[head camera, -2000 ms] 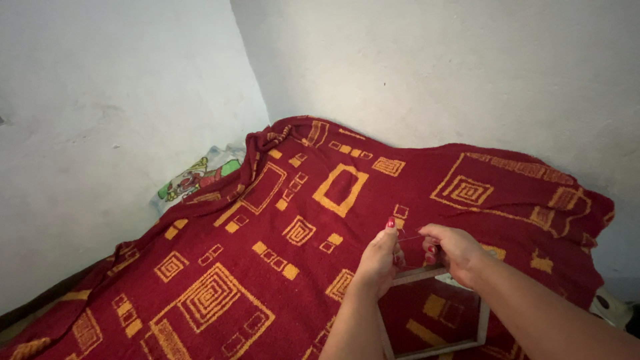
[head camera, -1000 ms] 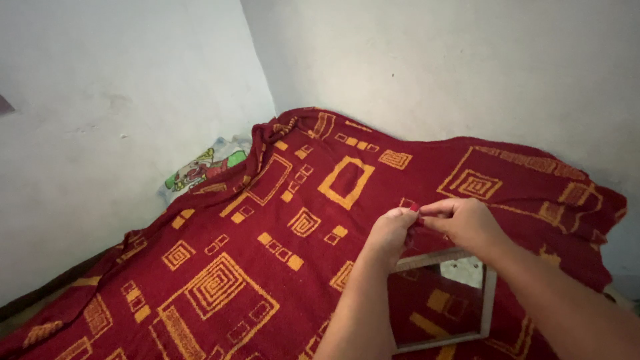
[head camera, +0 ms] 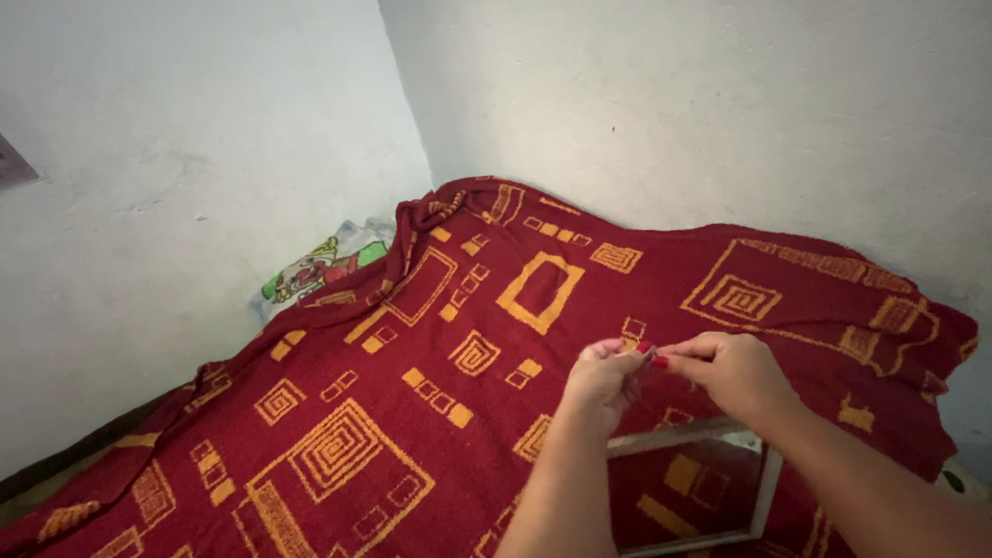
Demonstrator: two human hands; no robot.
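Note:
My left hand point(head camera: 608, 380) and my right hand point(head camera: 725, 372) meet fingertip to fingertip over a red blanket point(head camera: 434, 310) with yellow squares and spirals. Between the pinched fingers is something small and thin, too small to make out. Below the hands lies a rectangular pane with a pale frame point(head camera: 767, 496), through or in which dark red and yellow pattern shows. A whitish patch is at its upper right corner. My forearms cover part of the frame's sides.
Behind the blanket, two pale walls point(head camera: 697, 116) meet in a corner. A pillow or cloth with a cartoon print point(head camera: 310, 271) pokes out at the blanket's left edge. A white and dark object point(head camera: 957, 477) shows at the right edge, partly hidden.
Two seconds ago the hands were slightly apart with a thin clear item between them; now the fingertips are together and the item is hard to see.

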